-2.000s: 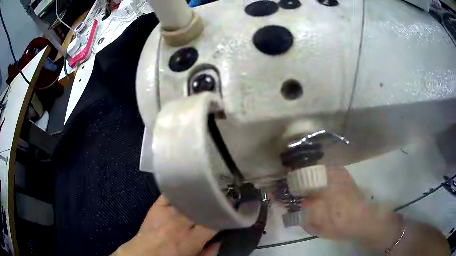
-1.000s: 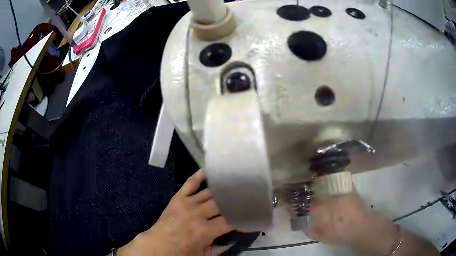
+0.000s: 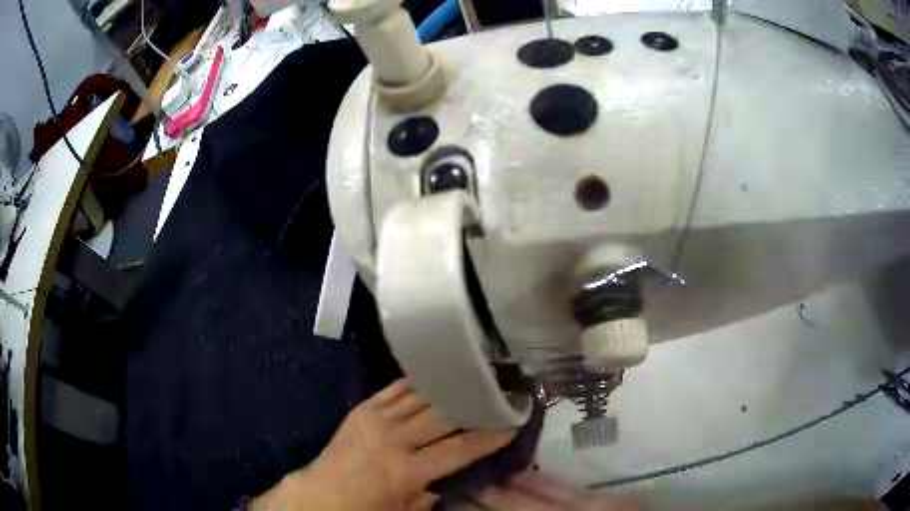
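Dark ribbed garment fabric (image 3: pixel 249 369) lies left of the off-white machine head (image 3: pixel 519 160) and runs under it. My left hand (image 3: pixel 384 454) lies flat on the cloth below the take-up lever guard (image 3: pixel 429 309), fingers pointing right. My right hand (image 3: pixel 534 496) is blurred and cut off by the bottom edge, beside a small dark piece of cloth (image 3: pixel 499 461); its grip cannot be made out. The needle area is hidden behind the guard and fingers.
The tension assembly (image 3: pixel 612 339) juts from the head front. A white lever (image 3: pixel 336 289) hangs left of the head. A pink object (image 3: pixel 197 95) lies at the upper left. Another table edge (image 3: pixel 75 190) is at far left. Thread (image 3: pixel 709 140) crosses the head.
My right hand has moved down and left from behind the tension knobs to the bottom edge near my left hand. My left hand stays on the cloth. The camera view has shifted.
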